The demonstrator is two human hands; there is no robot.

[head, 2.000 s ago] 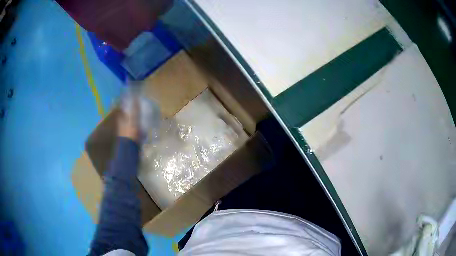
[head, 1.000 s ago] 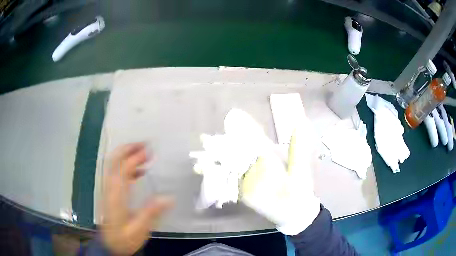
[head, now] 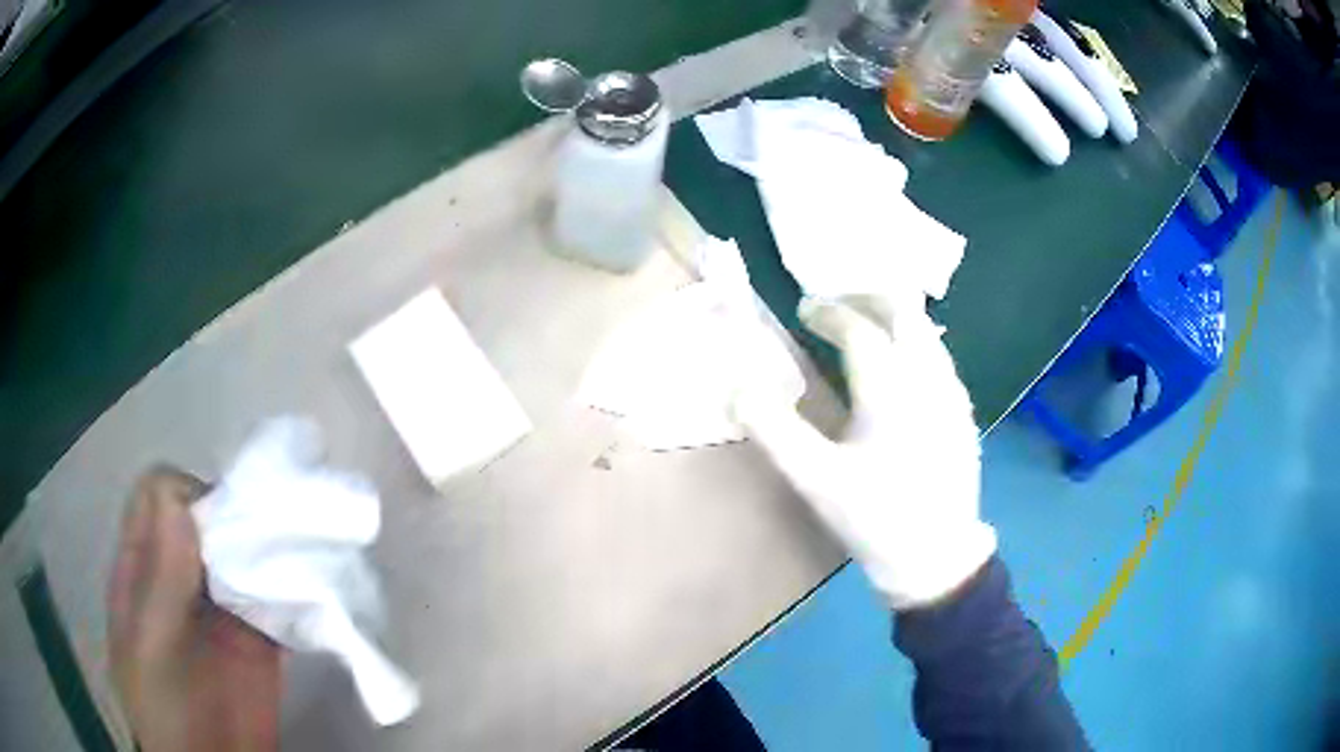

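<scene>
My bare left hand [head: 191, 632] is at the lower left and holds a crumpled white cloth [head: 301, 551]. My right hand [head: 889, 448] wears a white glove; its thumb and fingers are spread over the edge of a white wiping cloth [head: 691, 360] on the mat. No grip on that cloth can be made out. A second white cloth [head: 838, 199] lies just beyond the gloved hand, on the green surface. A white block [head: 438, 389] lies on the mat between my hands.
A white dispenser bottle [head: 610, 184] with its round metal lid flipped up stands at the mat's back edge. A clear bottle [head: 877, 37], an orange-labelled bottle [head: 955, 66] and several white handsets [head: 1051, 88] are at the upper right. Blue stools [head: 1139, 331] stand beyond the table.
The view has turned right along the bench. The left hand, empty one second ago, now holds the crumpled white cloth. The gloved right hand has moved from that bundle to the cloths on the right.
</scene>
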